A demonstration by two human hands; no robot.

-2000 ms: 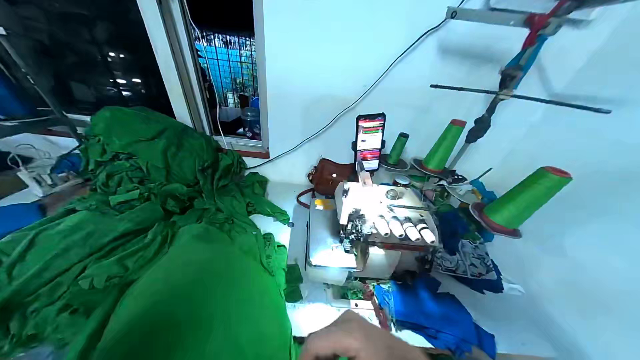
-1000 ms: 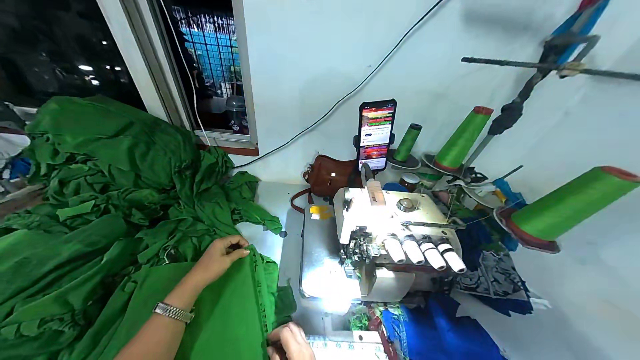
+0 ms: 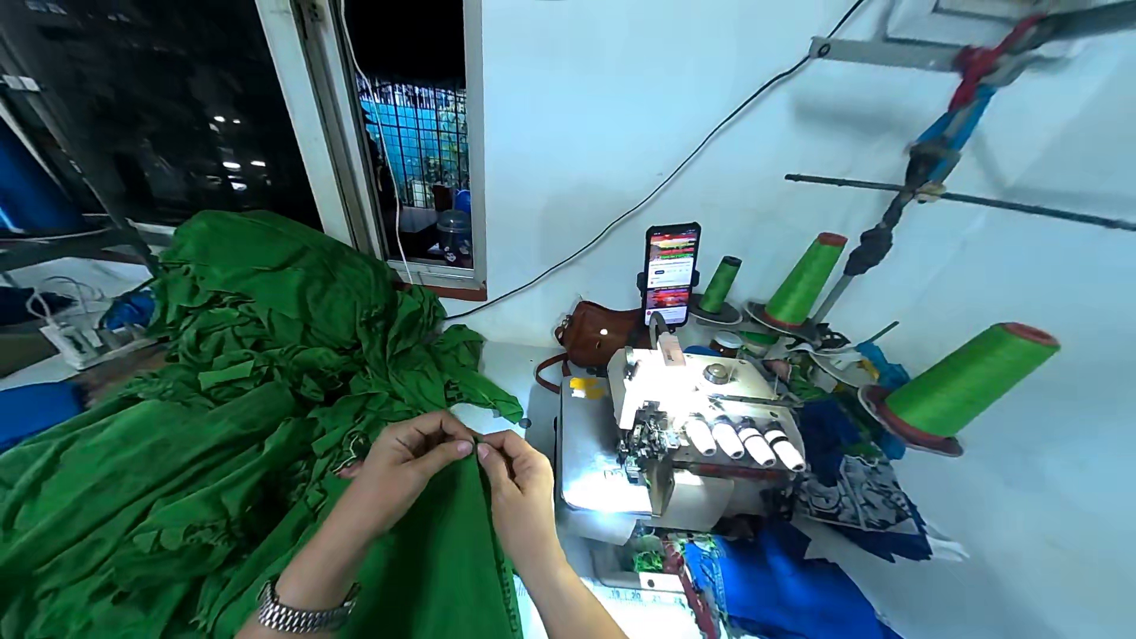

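Note:
A panel of green fabric (image 3: 435, 550) hangs from the pinched fingertips of both hands, its seamed edge running down toward me. My left hand (image 3: 413, 461), below which a metal watch (image 3: 302, 611) circles the wrist, grips the top corner between thumb and forefinger. Right beside it, my right hand (image 3: 515, 479) pinches the same corner. To the right of the hands stands a white overlock sewing machine (image 3: 657, 382) with its lamp lit. A large heap of green cloth (image 3: 257, 355) lies to the left and partly behind my left hand.
Behind the machine are a phone (image 3: 671, 275) in a holder and a brown leather bag (image 3: 599, 335). Green thread cones (image 3: 972, 377) stand on the right. Blue fabric (image 3: 790, 577) lies at the lower right, a power strip (image 3: 84, 342) at the far left.
My left hand has moved right, and both hands have come together at the fabric's corner. One second ago they were apart, with the right hand lower near the frame's bottom.

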